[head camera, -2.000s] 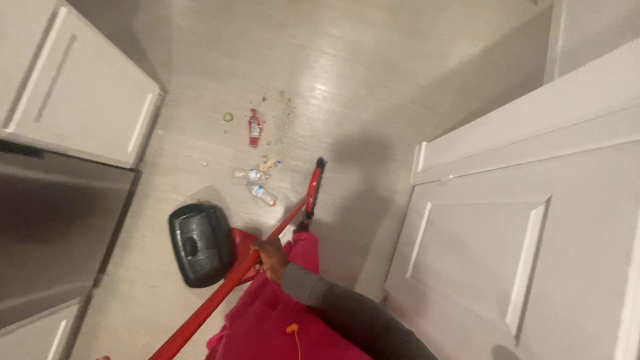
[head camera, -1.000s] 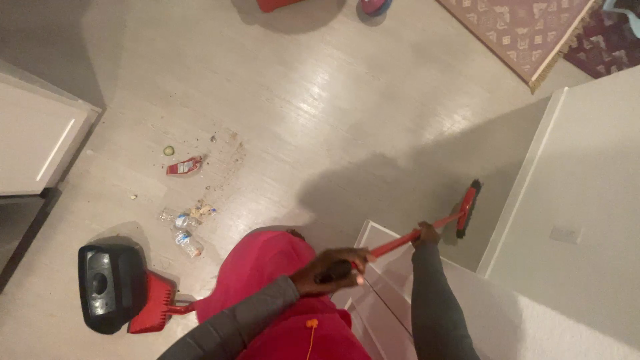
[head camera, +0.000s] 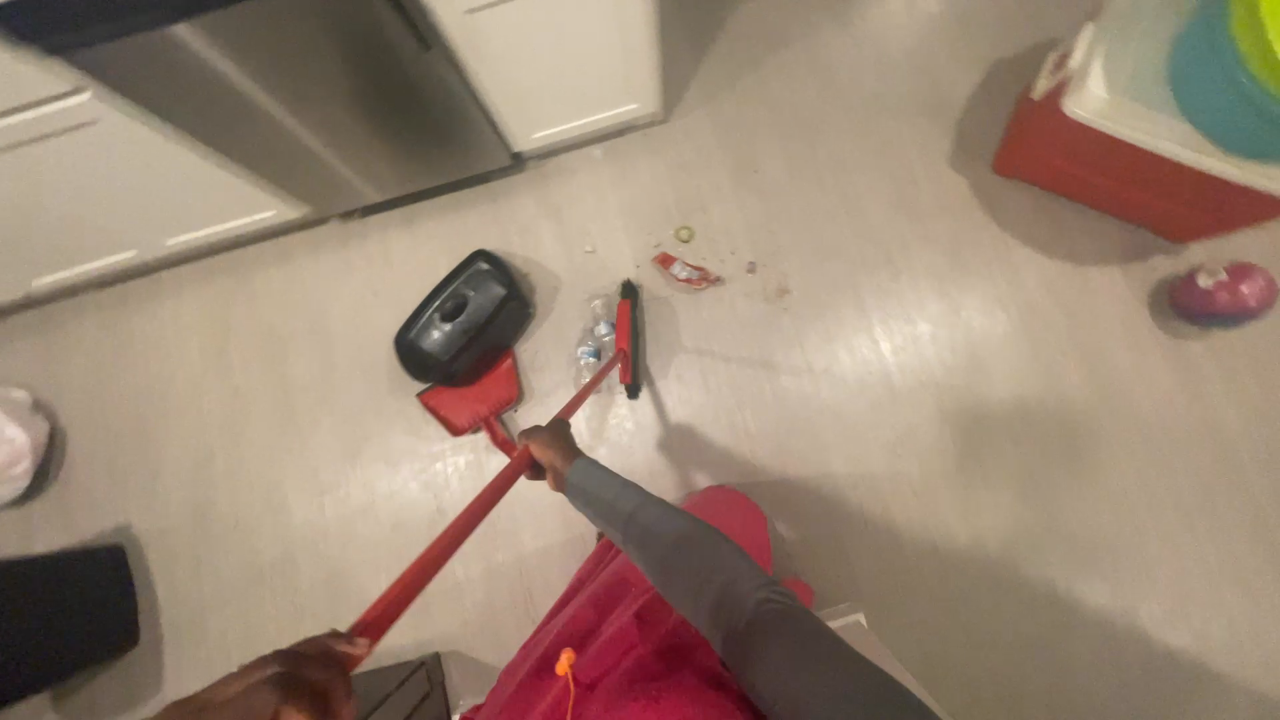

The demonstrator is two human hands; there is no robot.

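Note:
My left hand [head camera: 285,680], at the bottom left, grips the upper end of a red broom handle [head camera: 440,550]. Lower on the same handle, my right hand [head camera: 551,453] is closed around it. The broom head [head camera: 628,338], red with dark bristles, rests on the floor just right of clear plastic bottles [head camera: 590,350]. Above and to its right lie a crumpled red wrapper [head camera: 686,270], a small round greenish thing [head camera: 684,233] and scattered crumbs. A red dustpan [head camera: 475,395] lies beyond my right hand, its upper edge against a black plastic bin or lid [head camera: 465,318].
White cabinets [head camera: 570,70] and a stainless steel appliance front [head camera: 330,100] line the upper left. A red cooler [head camera: 1120,170] with a white lid stands at the upper right, near a pink roundish object [head camera: 1222,293]. A black object [head camera: 65,620] is at the left edge.
The broom head has moved from beside the white wall at the right to the floor beside the bottles. Both hands remain on the handle. The view has turned considerably.

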